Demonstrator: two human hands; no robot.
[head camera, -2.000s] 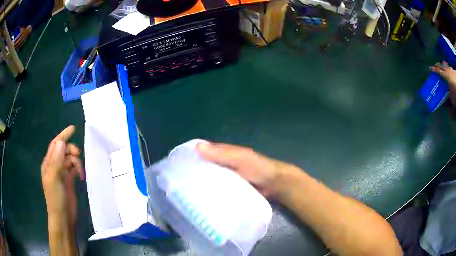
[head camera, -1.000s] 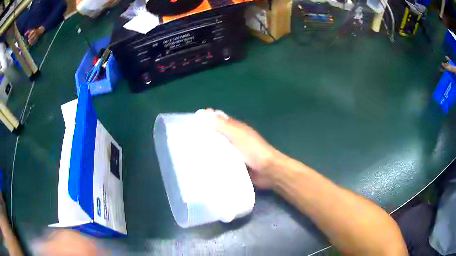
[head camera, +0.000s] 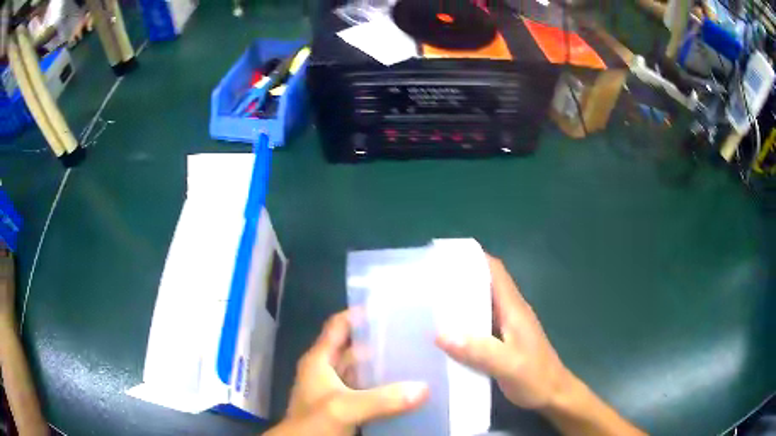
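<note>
A housing with a frosted translucent tub (head camera: 396, 306) on the left and an opaque white cover (head camera: 470, 298) on the right is held upright on edge, low in the middle of the view. My left hand (head camera: 340, 383) grips the tub side, thumb across its face. My right hand (head camera: 519, 341) grips the cover side, thumb on its near face. The bottom of the housing is cut off by the picture's edge. A blue and white retail carton (head camera: 255, 332) with open white flaps stands to the left, touched by neither hand.
A blue tool bin (head camera: 255, 119) and a black radio and record-player unit (head camera: 434, 111) stand at the back. A small brown cardboard box (head camera: 591, 102) is beside the unit. Loose wires and parts lie at the back right. Stool or frame legs (head camera: 47, 94) show at the left.
My left hand has come from the lower left onto the tub. The housing has turned from tilted to facing me. The view has shifted left, so the carton and radio unit appear further right.
</note>
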